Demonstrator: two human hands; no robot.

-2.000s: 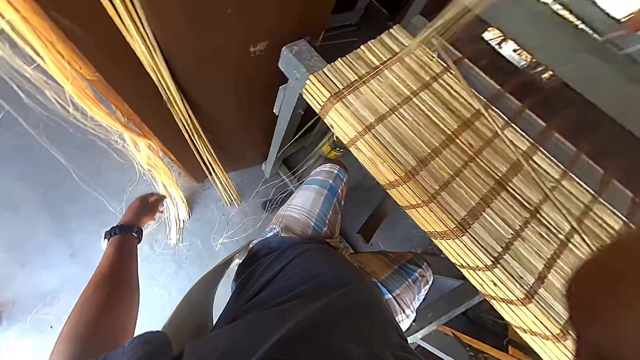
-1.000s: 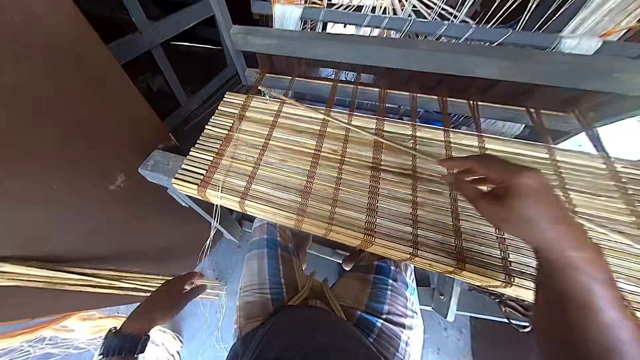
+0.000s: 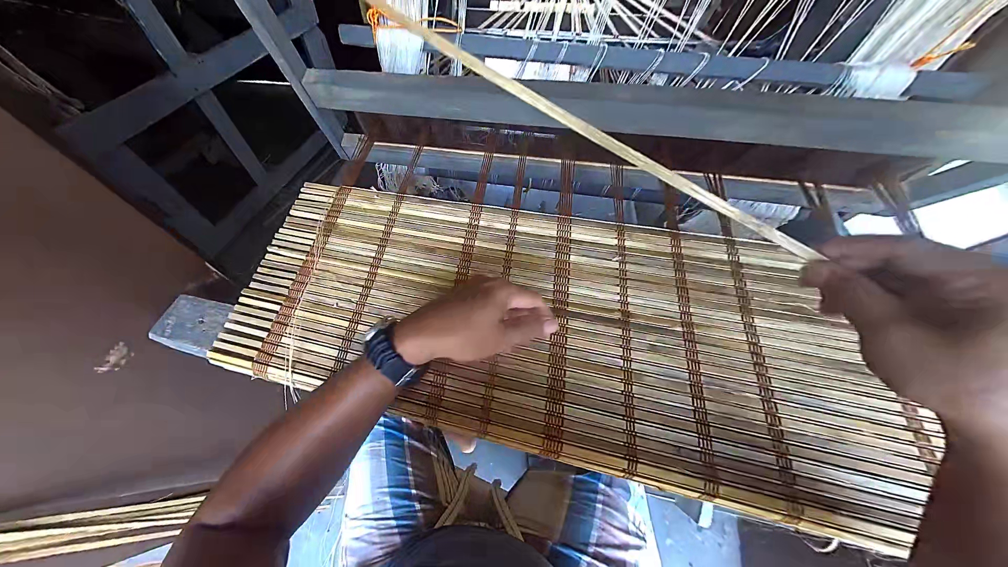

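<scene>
A mat of thin split reed or bamboo strips [image 3: 654, 276], bound by rows of brown warp threads, slopes across the loom in front of me. My right hand [image 3: 906, 307], at the right, pinches the end of a long pale strip [image 3: 598, 135]. The strip slants up and left above the mat and past the upper frame edge. My left hand [image 3: 476, 319], a dark watch on its wrist, is over the left-middle of the mat with fingers partly curled. Whether something thin is between its fingers cannot be told.
Grey loom beams [image 3: 630, 110] run across behind the mat, with white yarns [image 3: 886, 59] above. A brown panel [image 3: 102, 315] stands at the left, and loose strips [image 3: 102, 528] lie at the lower left. A grey beam end [image 3: 189, 324] juts out beside the mat's left edge.
My left hand has moved from the loose strips at the lower left to over the mat. My right hand, holding a strip, has moved right. The view has turned since the oldest frame.
</scene>
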